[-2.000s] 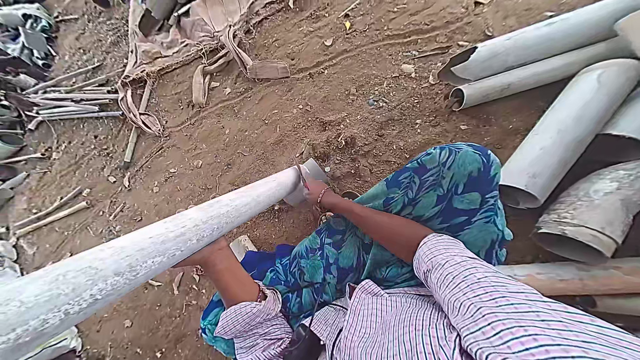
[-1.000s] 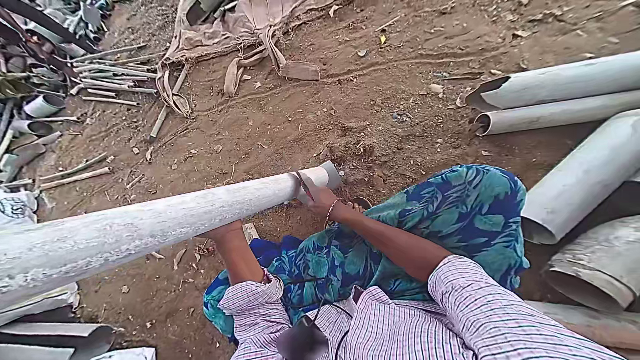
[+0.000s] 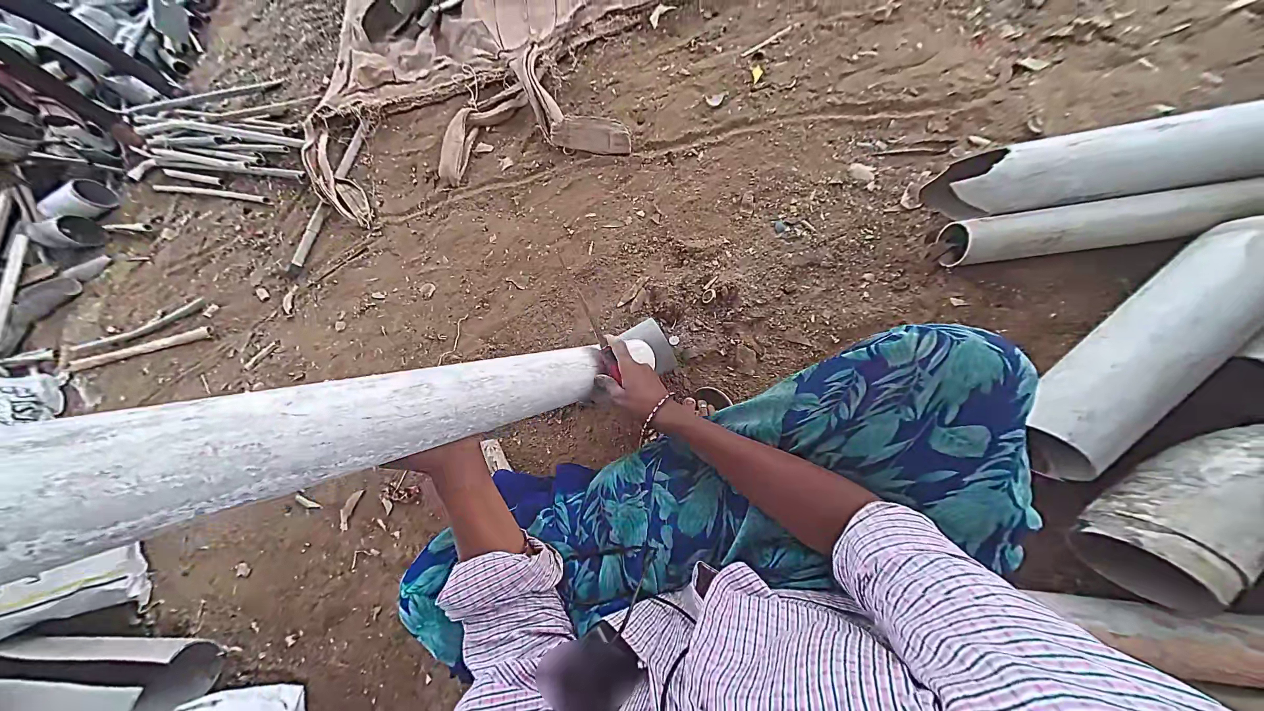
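Note:
A long, pale grey plastic pipe (image 3: pixel 296 425) with a worn, whitish surface slants across my front from the left edge, its near end above my lap. My left hand (image 3: pixel 425 459) is under the pipe and mostly hidden by it; the fingers cannot be seen. Close to the pipe's end, my right hand (image 3: pixel 634 380) grips a thin-bladed hand tool (image 3: pixel 613 366) with a red handle. Its blade points up and slightly left across the pipe. Beyond the hand shows the smooth grey end section (image 3: pixel 652 341) of the pipe.
Large grey pipes (image 3: pixel 1155 336) lie at the right, one with a broken end (image 3: pixel 973 183). Thin pipe pieces (image 3: pixel 227 143) and a scrap pile are at upper left. Sacking with straps (image 3: pixel 583 133) lies on the dirt ahead. More pipe pieces (image 3: pixel 109 650) lie at lower left.
The view has shifted somewhat left, and the pipe now lies less steeply across it. My right hand stays by the pipe's end, with the tool's blade and red handle now plainer to see.

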